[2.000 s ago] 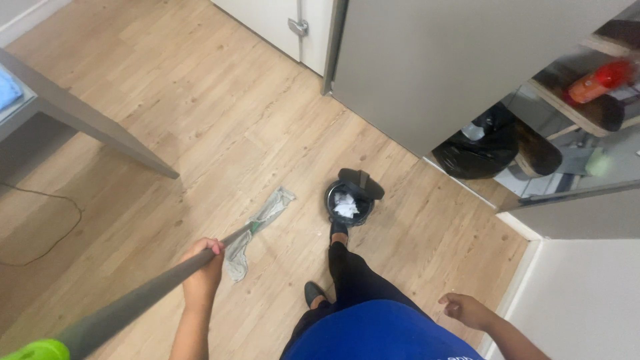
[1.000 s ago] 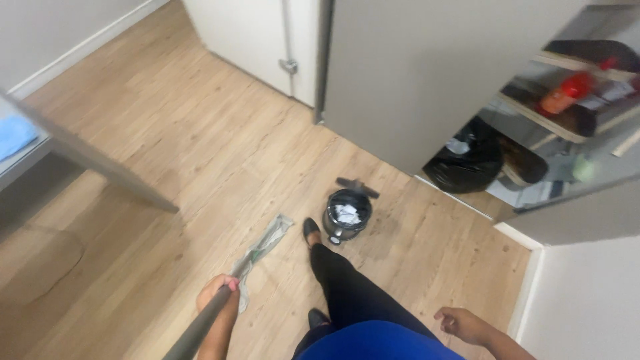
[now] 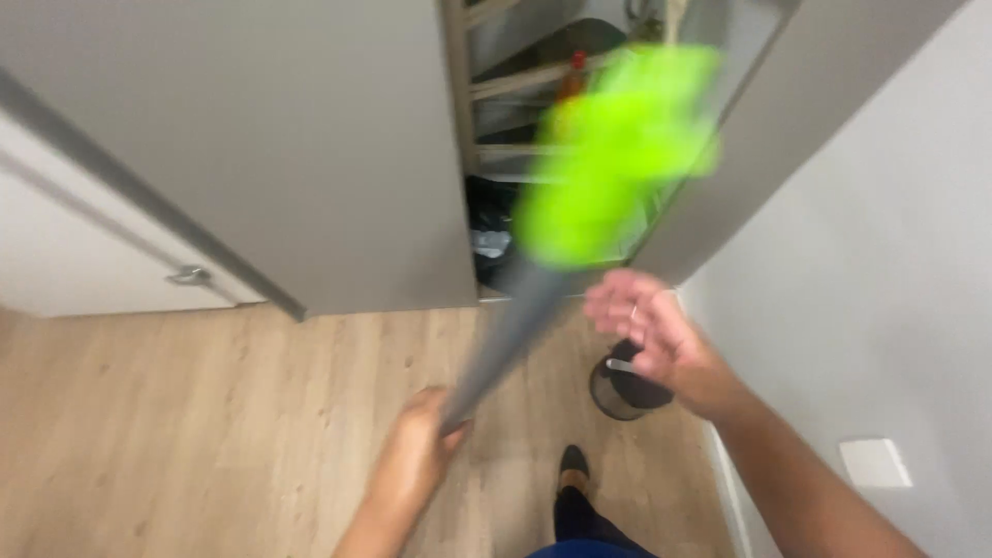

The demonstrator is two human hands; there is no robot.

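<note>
My left hand (image 3: pixel 430 426) is closed around the grey handle (image 3: pixel 508 341) of a cleaning tool, low in the middle of the view. A bright green part (image 3: pixel 612 155), blurred by motion, tops the handle in front of the open closet. My right hand (image 3: pixel 643 325) is raised to the right of the handle with its fingers apart, holding nothing. Below and partly behind that hand, a dark round bin (image 3: pixel 620 399) stands on the floor by the wall. The handle's lower end is hidden by my left hand.
Inside the open closet are shelves (image 3: pixel 515 81), a red bottle (image 3: pixel 573 77) and a black plastic bag (image 3: pixel 492 201). A grey sliding door (image 3: pixel 310 155) stands left of it. At the right is a white wall (image 3: pixel 876 310) with a white plate (image 3: pixel 876 463).
The view has swung toward the closet and right wall. The handle now points up toward the closet, its green part in front of the shelves. My right hand has risen beside it. The bin's top now looks covered.
</note>
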